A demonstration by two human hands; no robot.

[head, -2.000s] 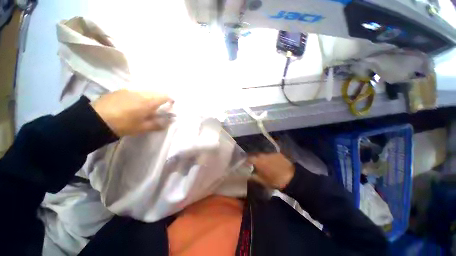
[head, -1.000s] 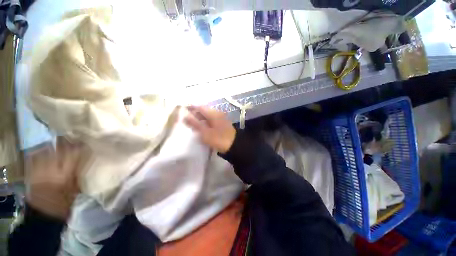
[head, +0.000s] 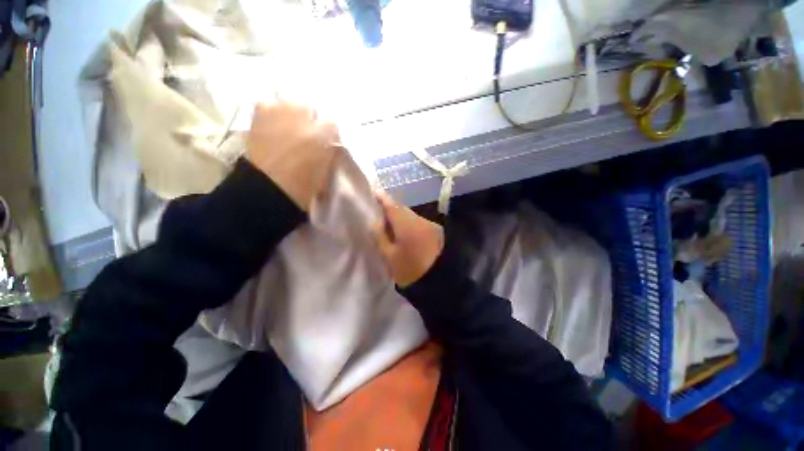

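Observation:
The pale beige garment (head: 326,308) lies over the white table at the left and hangs over the table's front edge onto my lap. My left hand (head: 291,150) grips the cloth near the table edge, partly washed out by the lamp glare. My right hand (head: 410,242) holds the cloth's right edge, just in front of the ruler-marked table edge, close to my left hand. The fingertips of both hands are partly hidden by cloth or blur. A tanner part of the garment (head: 163,132) lies bunched left of my left hand.
A blue-grey machine part (head: 367,22) shows at the top. A phone (head: 502,12) with a cable, yellow-handled scissors (head: 654,99) and a tied strip (head: 446,183) are along the table. A blue crate (head: 661,291) with cloth scraps stands at the right. More pale cloth (head: 551,273) hangs beside it.
My left hand has moved from the far left to the cloth near the table edge. My right hand has moved slightly right and down. The view has shifted, and the beige cloth lies differently.

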